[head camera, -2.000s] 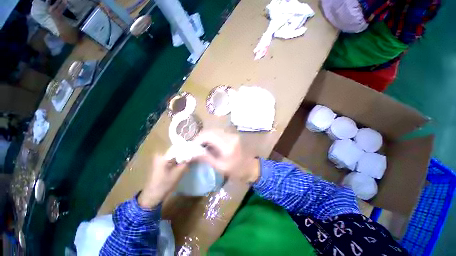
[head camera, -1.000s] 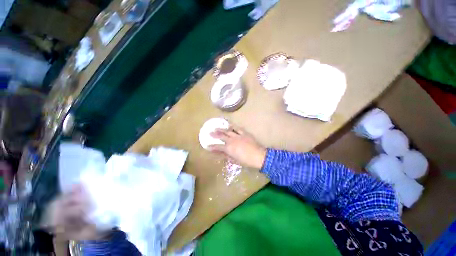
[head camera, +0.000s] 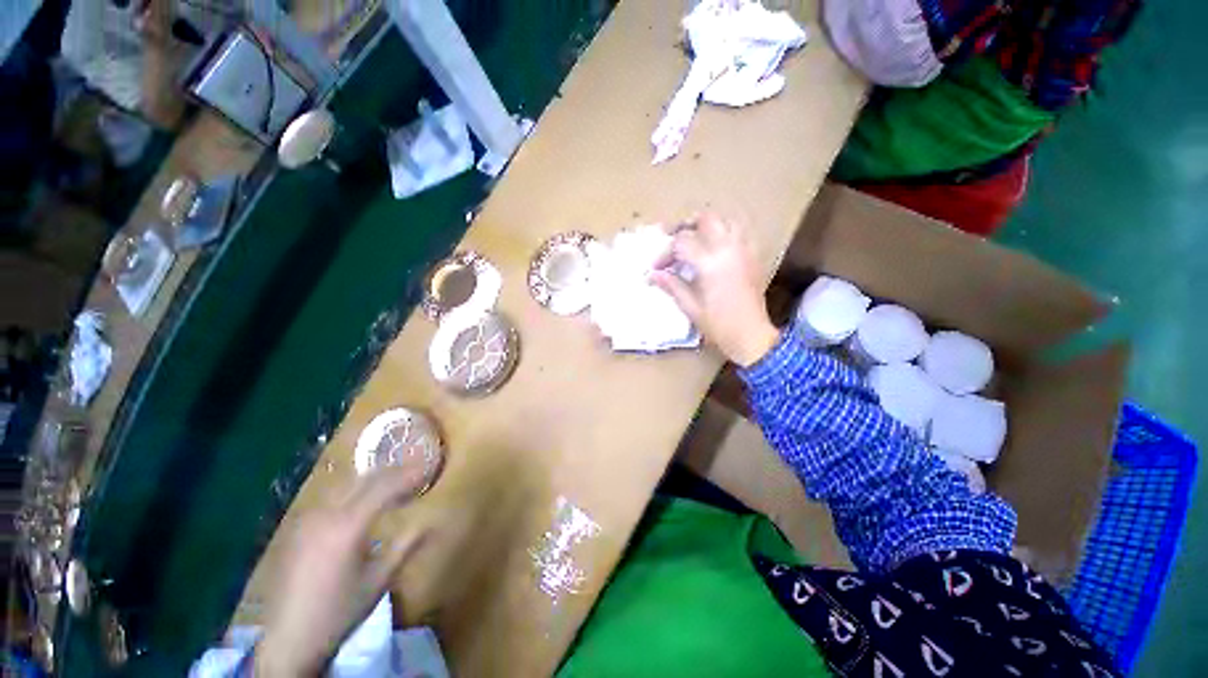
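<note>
My right hand (head camera: 722, 285) is at the right edge of a stack of white sheets (head camera: 639, 294), thumb and fingers close together; whether they grip a sheet is unclear. My left hand (head camera: 318, 570) is blurred, fingers apart, a fingertip at the lower edge of a shiny metal disc (head camera: 399, 448) lying flat on the bench. Another metal disc (head camera: 474, 352) with spoke-like lines lies beyond it, touching a rimmed plate (head camera: 457, 285) with a brown centre. A second rimmed plate (head camera: 564, 272) with a pale centre lies against the stack's left side.
A brown carton (head camera: 967, 258) at the right holds several white bundles (head camera: 956, 364), with a blue crate (head camera: 1137, 530) beside it. Glittery scraps (head camera: 567, 550) and crumpled white cloth (head camera: 735, 60) lie on the bench. A green belt (head camera: 318, 291) runs left. A person's sleeve shows top right.
My right hand has left the white round piece on the bench and moved to the sheet stack. My left hand has let go of the loose white sheets and moved to the metal disc. The view has shifted.
</note>
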